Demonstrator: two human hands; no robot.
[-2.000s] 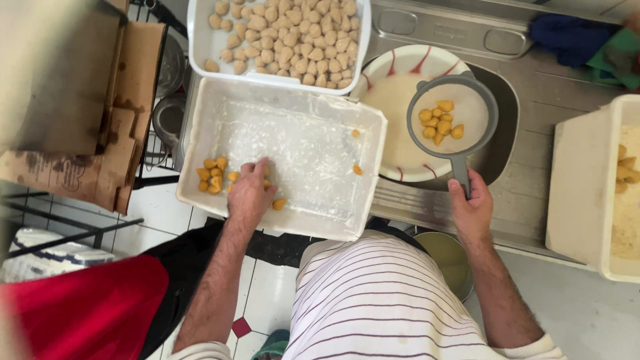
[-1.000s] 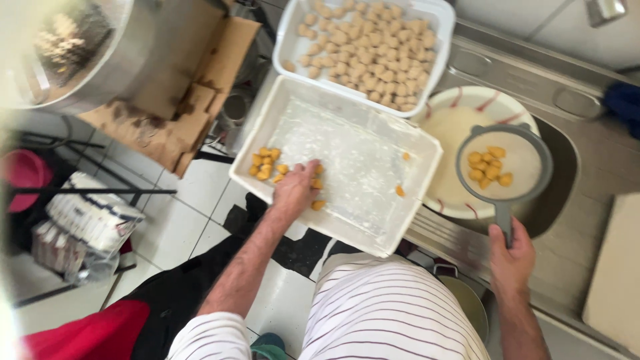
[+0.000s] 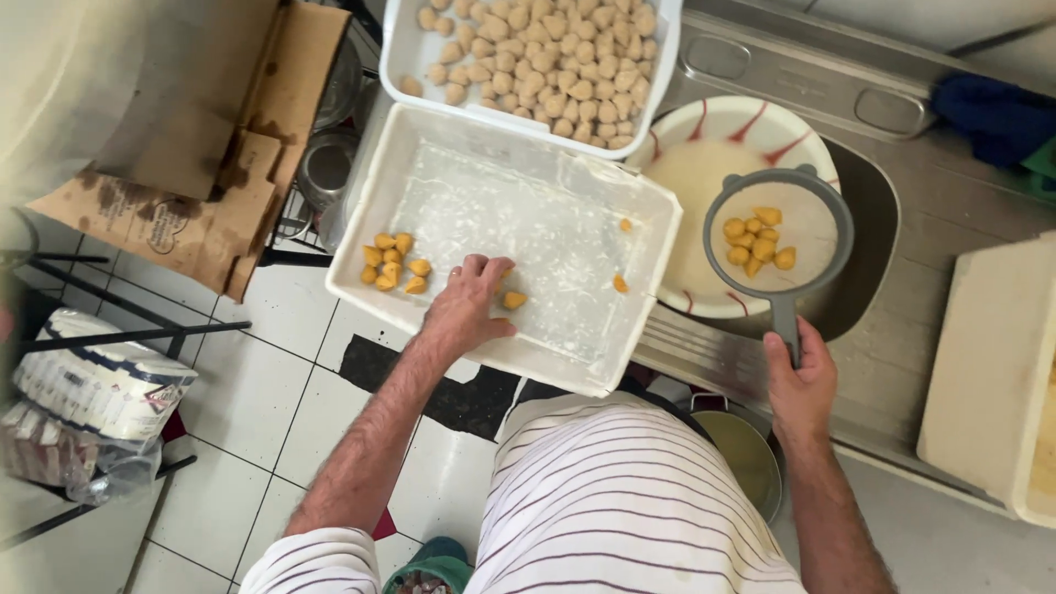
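Observation:
My left hand (image 3: 472, 304) is low inside a white plastic tub (image 3: 536, 214), fingers over small orange dough pieces (image 3: 514, 299); its fingertips partly hide some, and whether it grips one is unclear. More orange drop-shaped pieces (image 3: 388, 262) lie at the tub's left end, a few scraps at its right. My right hand (image 3: 802, 375) holds the grey handle of a mesh strainer (image 3: 843, 235) with several orange pieces in it. The strainer is over a bowl (image 3: 734, 124) of pale liquid with red streaks on its rim, set in the sink.
A white tray (image 3: 528, 124) of breaded pieces adjoins the tub's far side. A pale container (image 3: 982, 363) stands on the steel counter (image 3: 924, 198) at right. Stained cardboard (image 3: 239, 181) is at left, beside metal pans. A pot (image 3: 742, 462) sits below the counter edge.
My left hand has moved right within the tub, away from the pieces at its left end. The strainer stays in my right hand above the bowl. The view has shifted.

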